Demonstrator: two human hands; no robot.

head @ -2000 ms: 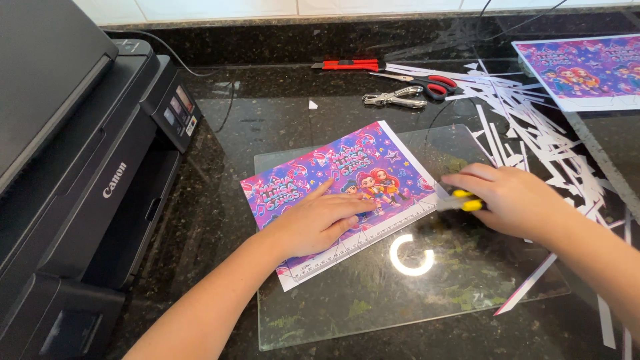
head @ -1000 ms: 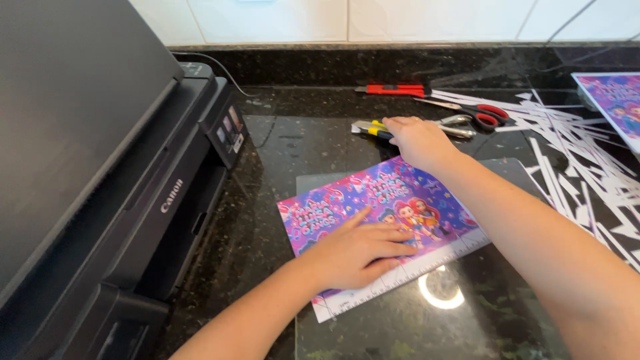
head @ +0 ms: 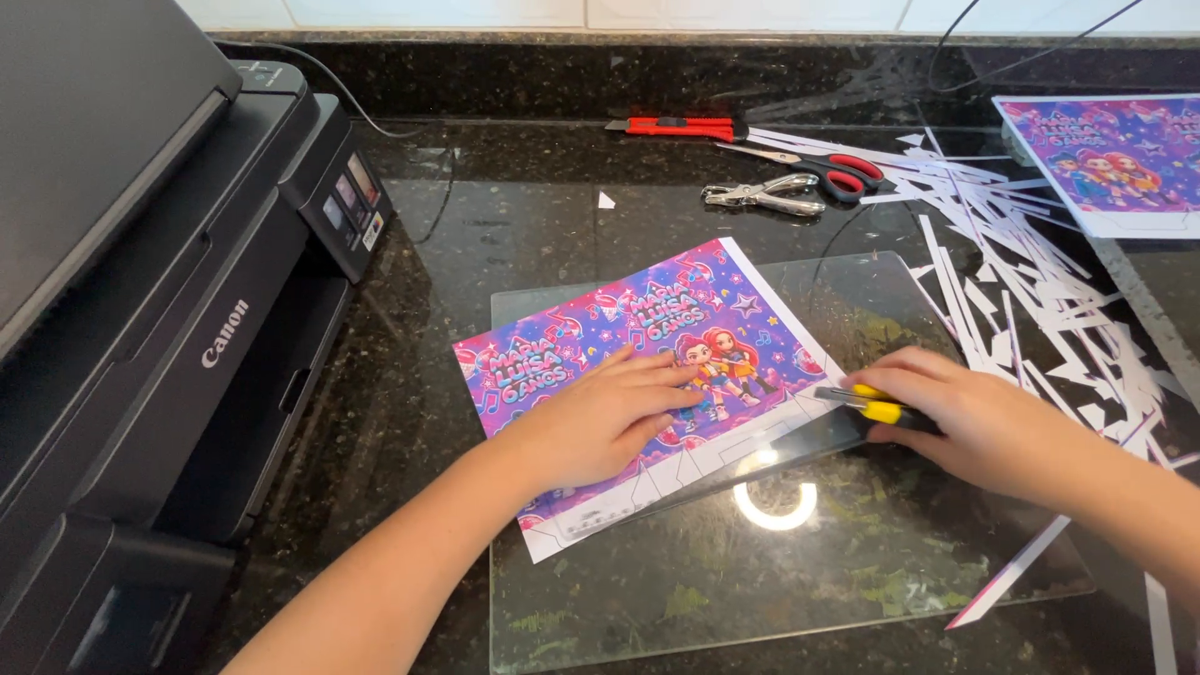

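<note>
My left hand rests flat, fingers spread, on a printed paper sheet with purple and pink cartoon artwork and white margins. Beneath the hand, a clear ruler lies partly visible along the sheet's lower part. The sheet lies tilted on a clear glass board and overhangs its upper left edge. In my right hand is a yellow and black utility knife, its blade pointing left at the sheet's right corner; whether it touches the paper I cannot tell.
A black Canon printer stands at the left. Behind the board lie a red utility knife, scissors and a metal hole punch. White paper strips heap at the right, near another printed sheet on the dark speckled counter.
My right hand, at the sheet's top edge one second ago, has come back to its right corner with the knife. My left hand stays on the sheet.
</note>
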